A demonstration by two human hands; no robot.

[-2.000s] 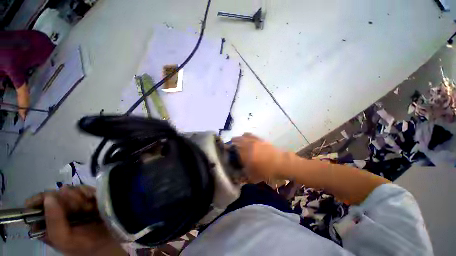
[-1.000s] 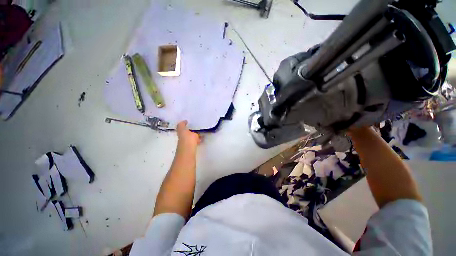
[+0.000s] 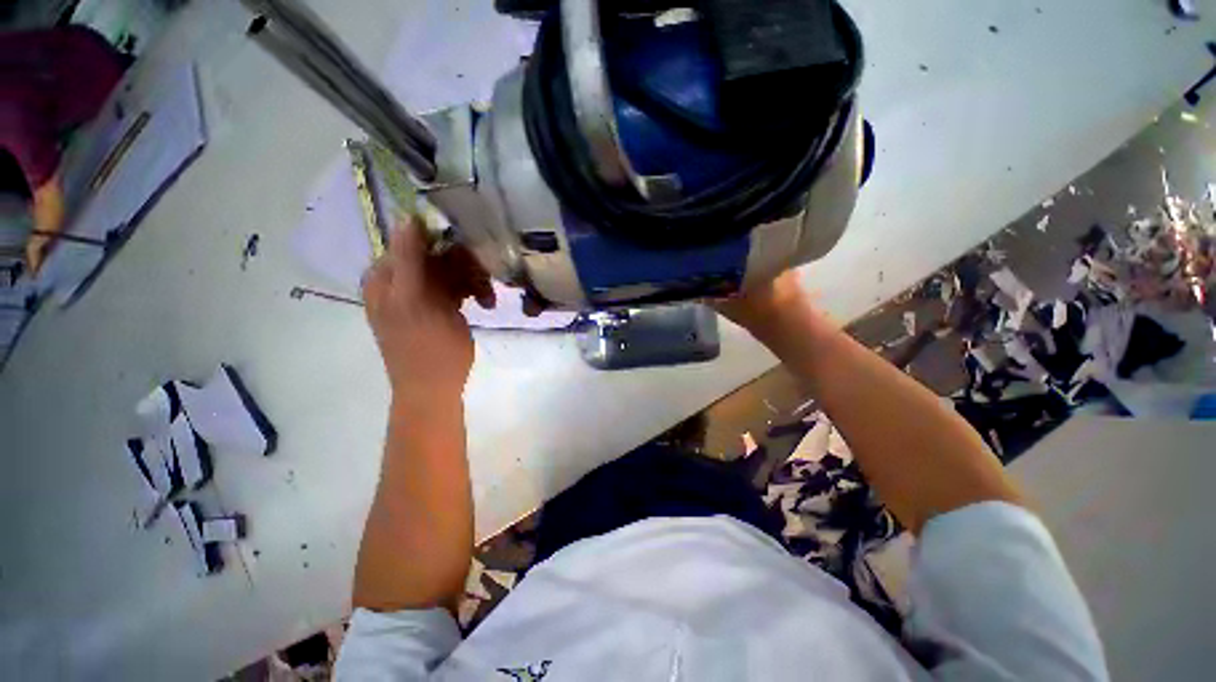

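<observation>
The blue and silver cutting machine (image 3: 667, 173) with black cord coiled round it stands upright in front of me, its grey base plate (image 3: 654, 336) on the table by the near edge of the lay. My right hand (image 3: 767, 304) is at the machine's near right underside, its fingers hidden behind the motor. My left hand (image 3: 424, 287) is left of the machine, over the lay's near edge; what its fingers touch is unclear. The lilac-white paper marker (image 3: 327, 240) is largely hidden by the machine. Two yellow-green weight bars (image 3: 367, 200) lie on it, partly covered.
Small cut pieces (image 3: 220, 413) lie on the white table (image 3: 307, 520) at left. A thin clamp rod (image 3: 327, 296) sticks out left of my left hand. Offcuts (image 3: 1020, 333) are heaped beyond the table edge at right. Another person's arm (image 3: 50, 220) reaches over a separate lay at far left.
The machine has moved left from the right side and turned upright over the lay, with my right hand following. My left hand has moved left and up along the lay's edge.
</observation>
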